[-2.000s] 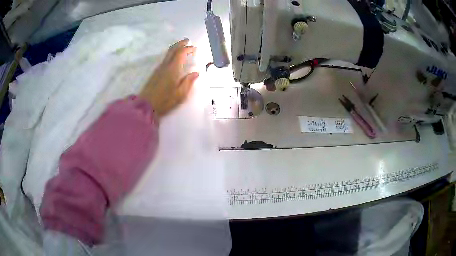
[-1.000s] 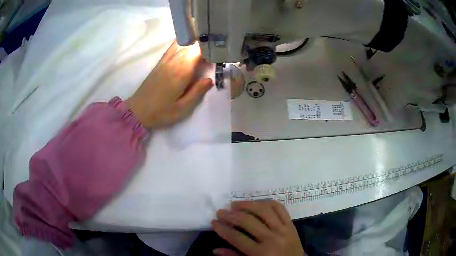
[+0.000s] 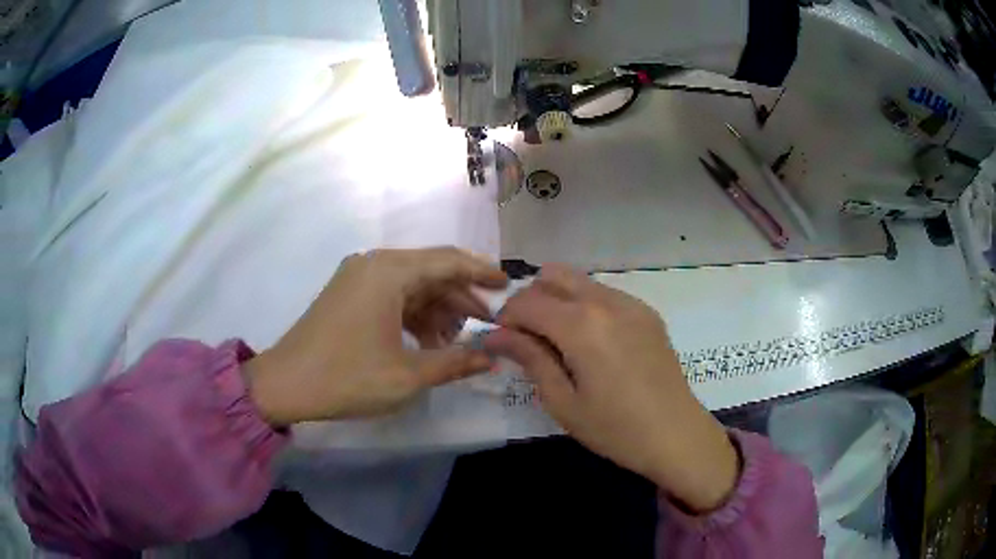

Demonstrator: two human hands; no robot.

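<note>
A white fabric panel (image 3: 251, 142) lies left of the needle, its right edge running along the presser foot (image 3: 475, 158). My left hand (image 3: 371, 328) and my right hand (image 3: 612, 377) meet over this edge in front of the foot. A small white piece, which looks like the label (image 3: 494, 297), is between their fingertips. The fingers hide most of it, and no print shows. The right fingers are closed on it. The left fingers are curled around its left side, and their exact grip is partly hidden.
The machine head (image 3: 481, 66) stands behind the hands, with the lamp (image 3: 406, 46) to its left. Pink-handled snips (image 3: 748, 202) and a thin pale tool (image 3: 778, 186) lie on the machine bed at right. Scissors (image 3: 612, 104) lie behind the head. A printed ruler (image 3: 819, 344) runs along the front.
The printed label has gone from the machine bed. My left hand has moved from the foot towards me, and my right hand has come up from the table's front edge to meet it.
</note>
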